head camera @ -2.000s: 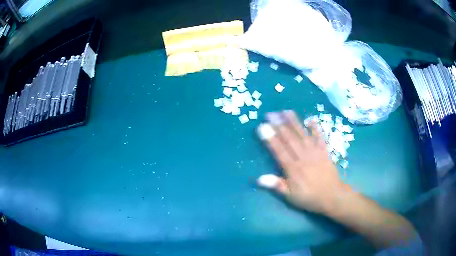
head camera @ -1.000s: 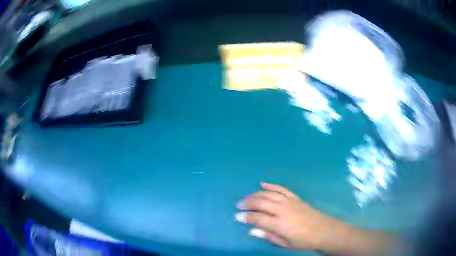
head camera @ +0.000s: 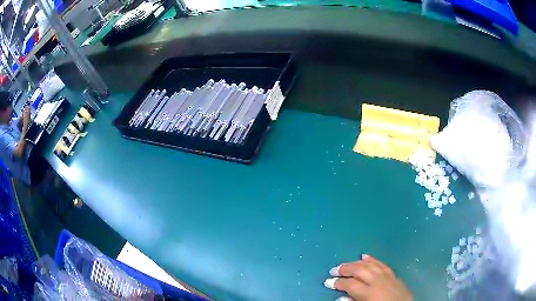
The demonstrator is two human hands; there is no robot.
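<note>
One hand, my right hand (head camera: 370,281), shows at the bottom right, cut off by the lower edge. It lies palm down over the green mat, fingers a little apart, white covers on the fingertips, with nothing seen in it. My left hand is not in view. Small white square pieces (head camera: 436,183) lie in a pile below the yellow sheet (head camera: 397,132). A second pile of square pieces (head camera: 468,258) lies to the right of my right hand. The black tray (head camera: 185,147) at the left back holds a row of silver tube-and-rod assemblies (head camera: 203,109).
Clear bags of white pieces (head camera: 485,138) stand at the right. A blue crate (head camera: 150,284) with clear plastic bags (head camera: 88,264) is below the bench's left edge. A person in blue (head camera: 13,138) sits at the far left. A dark raised ledge (head camera: 329,64) runs behind the tray.
The view has turned left, bringing in the crate and the person. My right hand has moved from beside the square pieces to nearer the front edge. The right tray is out of view.
</note>
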